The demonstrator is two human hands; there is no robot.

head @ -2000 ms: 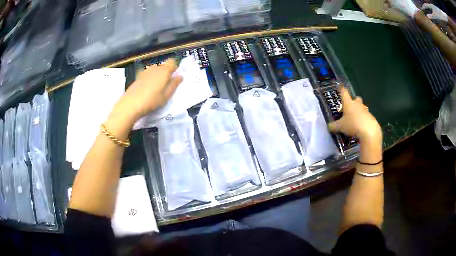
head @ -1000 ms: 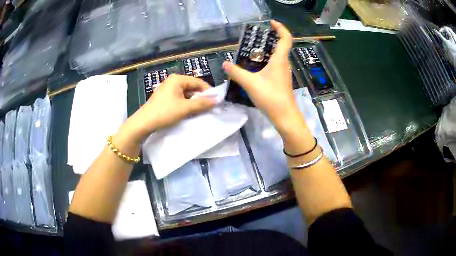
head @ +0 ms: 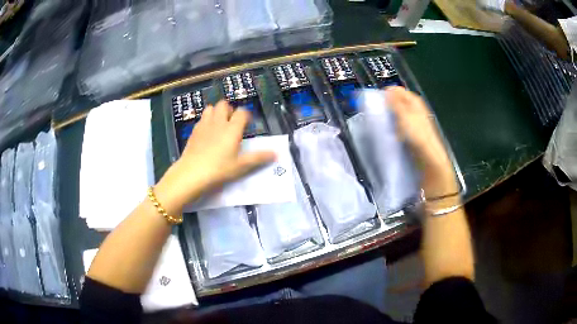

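My left hand (head: 212,152) has its fingers spread over white empty bags (head: 272,180), which lie across the near-row bagged phones; its thumb rests on top. My right hand (head: 421,133), blurred, is at the right of the clear blister tray (head: 446,142), closed at the upper end of a milky bagged phone (head: 376,120). Another bagged phone (head: 332,180) lies in the near row. The far row holds several unbagged keypad phones (head: 294,92); my left fingers partly cover those at left. The near row's rightmost pocket is hidden by my right hand.
A stack of empty bags (head: 117,164) lies left of the tray, with a second pile (head: 167,278) near the bench edge. Trays of bagged phones stand far left (head: 31,215) and at the back (head: 253,31). Another person's arm (head: 538,28) shows top right.
My right hand has moved right and down from mid-tray; the bare phone it held is no longer seen there, and a bagged one shows at it. My left fingers have spread over the bags.
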